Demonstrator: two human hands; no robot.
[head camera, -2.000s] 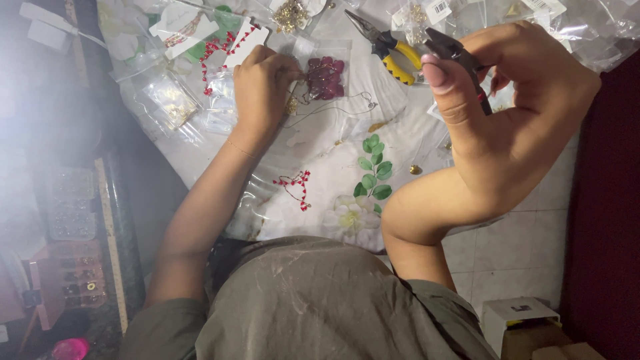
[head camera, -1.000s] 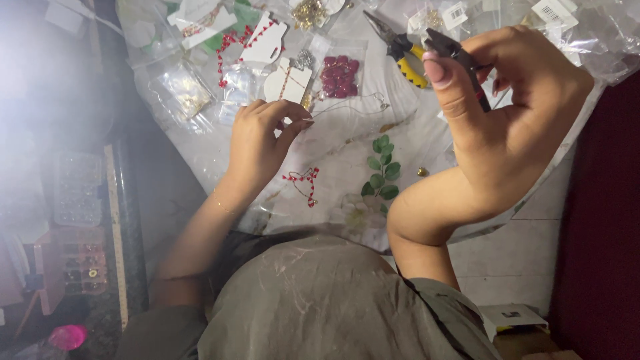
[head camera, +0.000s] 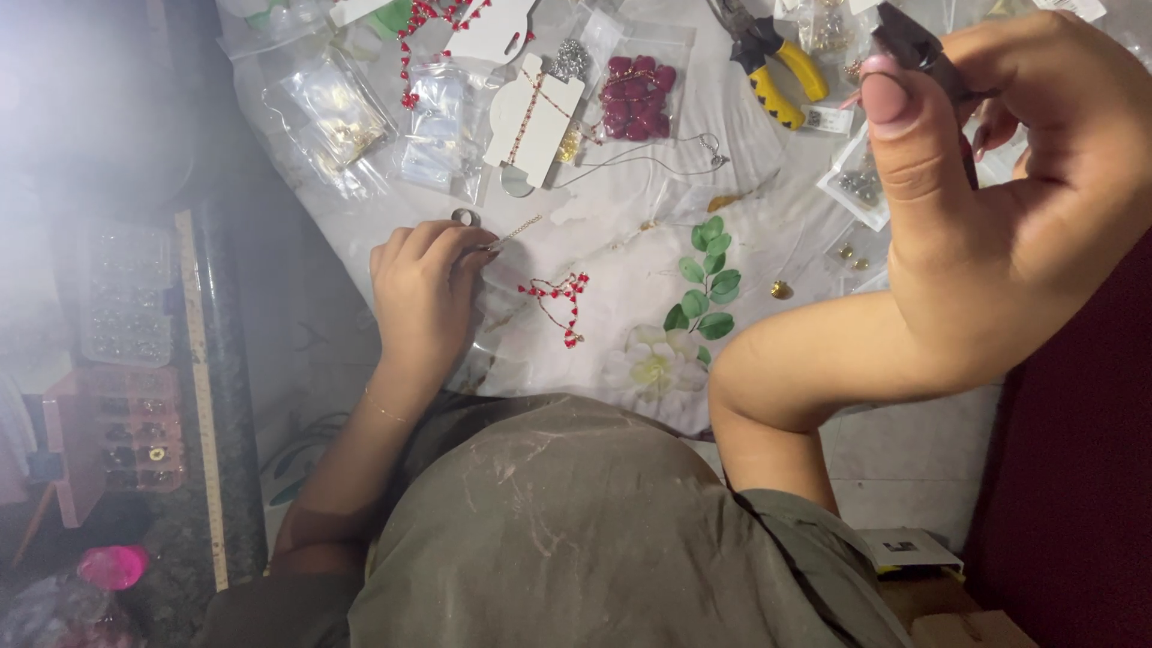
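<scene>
My left hand (head camera: 427, 292) is low over the cloth, thumb and forefinger pinched on one end of a short gold chain (head camera: 517, 232). A metal ring (head camera: 465, 217) sits by its knuckles. My right hand (head camera: 999, 180) is raised at the upper right, closed around dark-jawed pliers (head camera: 909, 40); their handles are mostly hidden by the palm. A red-beaded chain (head camera: 562, 301) lies right of my left hand. Further up are a white jewelry card wrapped with chain (head camera: 533, 121), a bag of dark red beads (head camera: 637, 97) and a thin silver chain (head camera: 630, 155).
Yellow-handled pliers (head camera: 774, 72) lie at the top. Plastic bags (head camera: 333, 112) crowd the upper left, and small packets (head camera: 855, 184) lie near my right hand. A gold bead (head camera: 780, 289) rests on the cloth. At left are a pink compartment box (head camera: 135, 432) and a measuring tape (head camera: 202, 387).
My left hand has moved down and left, away from the cards and bead bag, and a short gold chain now shows at its fingertips. My right hand stays raised with the pliers.
</scene>
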